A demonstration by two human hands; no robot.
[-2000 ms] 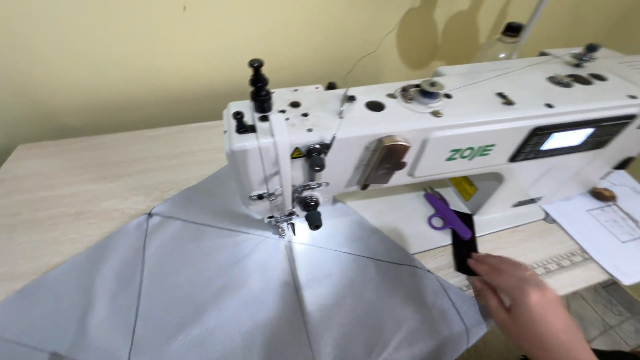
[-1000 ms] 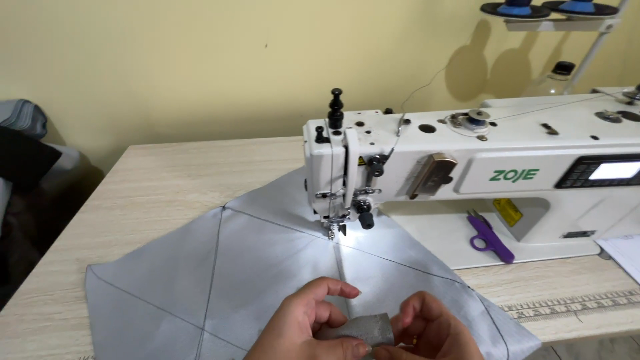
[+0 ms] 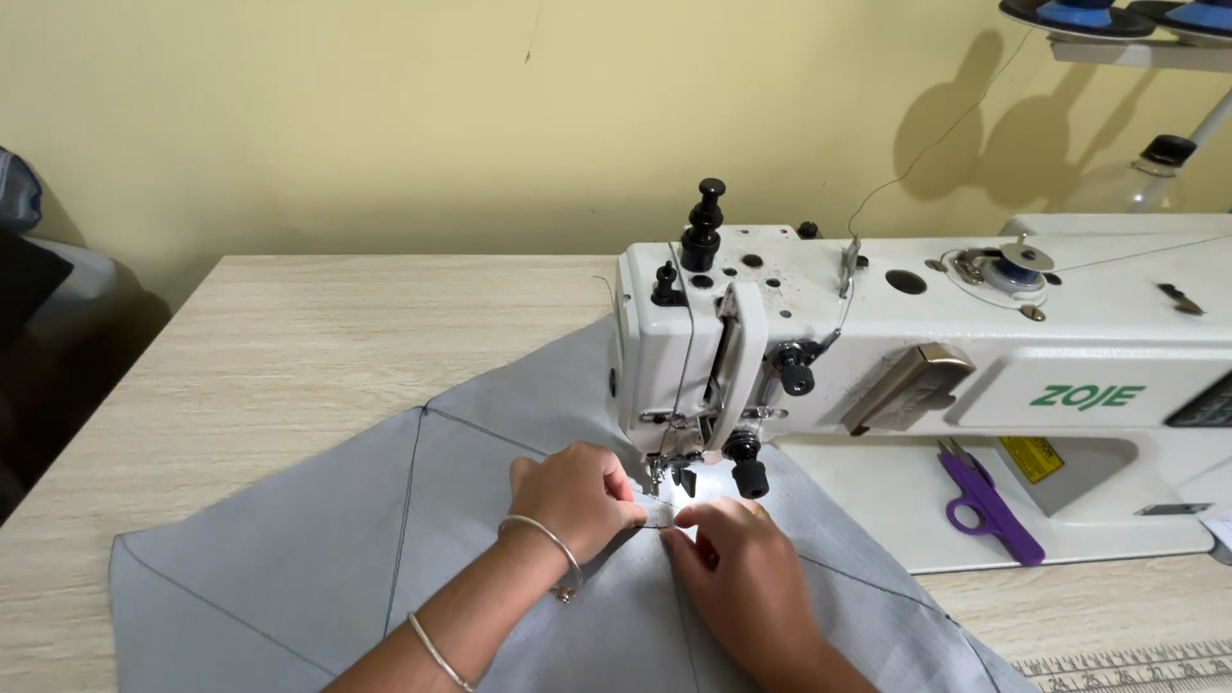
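Grey fabric with dark stitched lines lies under the head of a white ZOJE sewing machine. Just in front of the lit presser foot, both hands pinch a small piece lying on the fabric. My left hand holds its left side between thumb and fingers. On its right side are the thumb and forefinger of my right hand. The fingers partly hide this piece, so its material is unclear. Purple thread snips rest on the machine bed, right of my right hand.
The pale wooden table stretches left and behind the fabric. A ruler strip runs along it at the lower right. Thread spools stand on a rack above a clear bottle. Dark and grey cloths are at the far left.
Two seconds ago my right hand held a dark strip by the snips. One second ago both hands held a small grey piece nearer the front; now they are close to the presser foot.
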